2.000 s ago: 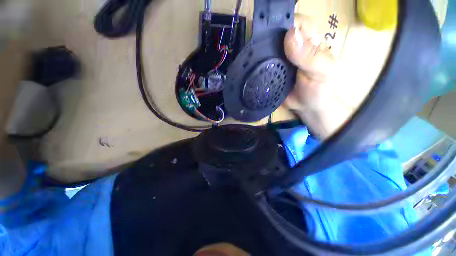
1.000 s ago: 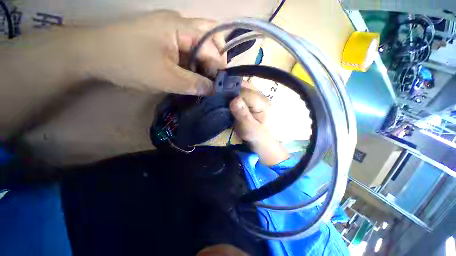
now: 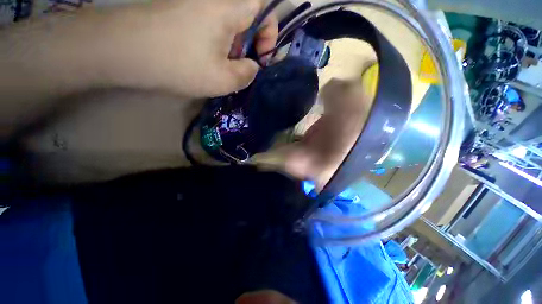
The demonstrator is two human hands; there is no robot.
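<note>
A black headset has its open ear cup over the bench edge near my lap. A green circuit board and thin wires show inside it. The dark speaker plate lies over the cup's right side. My left hand comes in from the left and pinches thin dark hoop ends above the cup. My right hand is blurred, right of the cup and partly behind the headband pad; its fingers are unclear. The shiny hoops arch around it.
A yellow object shows partly behind the headband pad. A yellow roll stands at the bench's far right. A cardboard sheet lies under the headset. Coiled dark cables lie beyond. A fingertip-like shape shows at the bottom edge.
My left hand came in over the cup and has since moved up and right. My right hand has left the plate's edge and moved right. The headband and hoops have swung upward.
</note>
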